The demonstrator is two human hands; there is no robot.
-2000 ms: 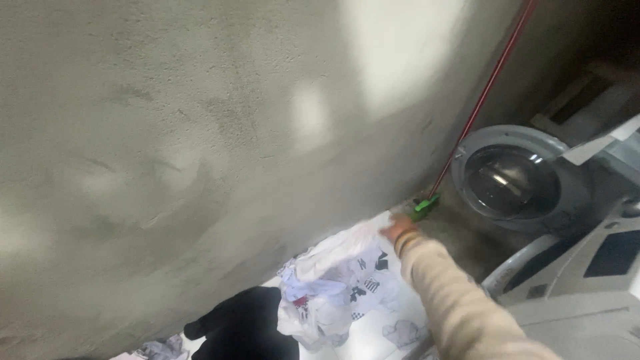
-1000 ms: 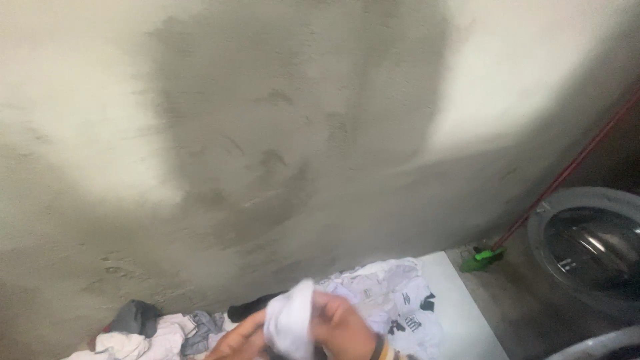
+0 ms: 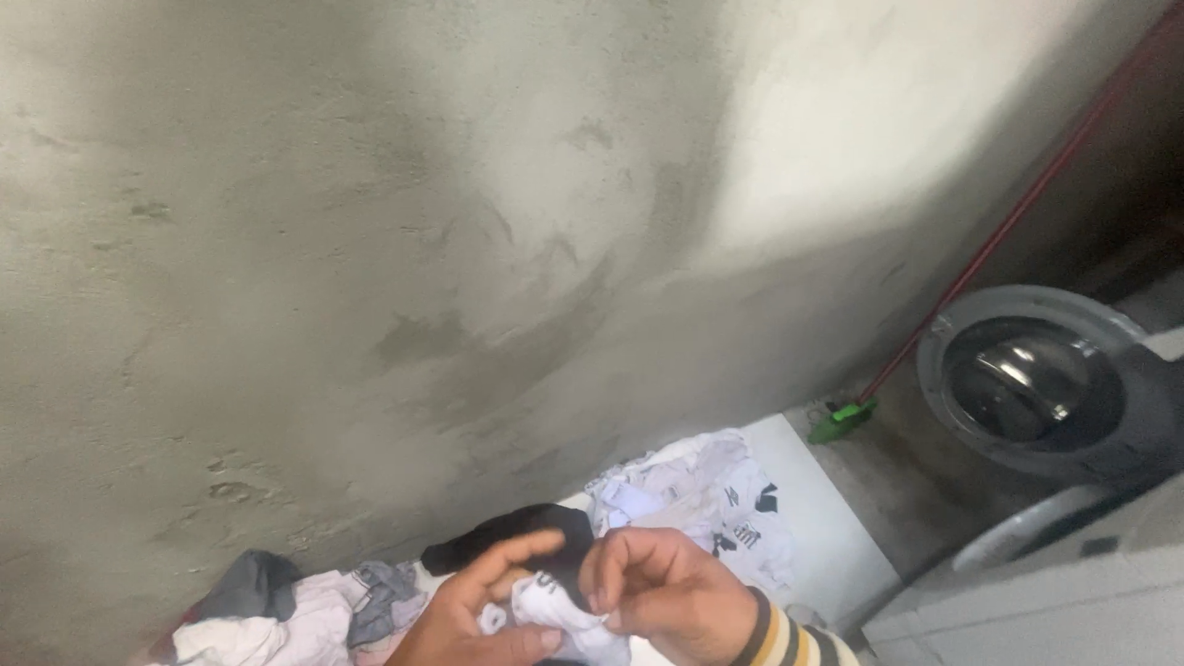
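Note:
A small white cloth garment with dark marks (image 3: 564, 610) is between my hands at the bottom centre. My right hand (image 3: 680, 592), below a striped cuff, pinches its edge between thumb and fingers. My left hand (image 3: 490, 610) holds its other side, the forefinger raised and the thumb across the cloth. Just behind lies a black garment (image 3: 509, 536). A white shirt with dark prints (image 3: 703, 499) is spread on the white surface beyond my right hand. To the left is a pile of white and grey clothes (image 3: 314, 601). The lower part of both hands runs out of view.
A rough plastered wall (image 3: 370, 277) rises behind the white tabletop (image 3: 832, 518). At the right, a round glass appliance door (image 3: 1027, 379) stands open beside a pale machine (image 3: 1045, 573). A green broom head (image 3: 842, 421) with a red handle (image 3: 1017, 203) leans by the wall.
My right hand was stretched out by the printed shirt two seconds ago; now both hands are together at a small white garment, held lower and more unfolded than one second ago. The view has shifted.

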